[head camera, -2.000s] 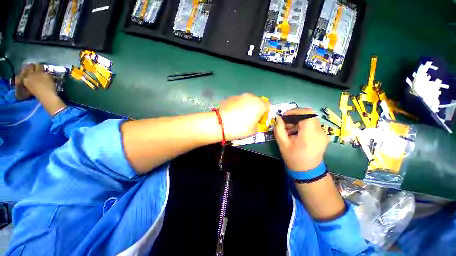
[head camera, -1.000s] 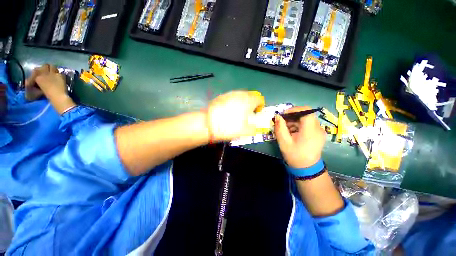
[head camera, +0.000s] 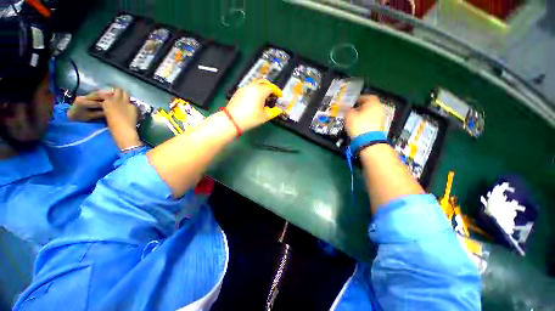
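Observation:
The black phone tray (head camera: 333, 143) lies across the bench with several silver phone mid-frames in its slots. My right hand (head camera: 367, 116) is over the tray, its fingers on the upper right edge of a blurred phone mid-frame (head camera: 331, 109) in a middle slot. The fingertips are partly hidden, and no tweezers can be made out in this hand. My left hand (head camera: 252, 104), with yellow finger cots on thumb and finger, is at the left part of the tray. Its fingertips are apart, beside another phone mid-frame (head camera: 298, 97); nothing clear is held.
Dark tweezers (head camera: 277, 147) lie on the green bench. Orange flex cables (head camera: 450, 203) and a white scrap pile (head camera: 506, 209) are at the right. One phone part (head camera: 453, 108) lies behind the tray. A neighbouring worker's hands (head camera: 112, 109), cables (head camera: 182, 115) and tray (head camera: 210, 82) are at the left.
Both hands have moved from in front of my body forward to the tray. A phone mid-frame now fills the formerly bare middle slot. The view has shifted and turned.

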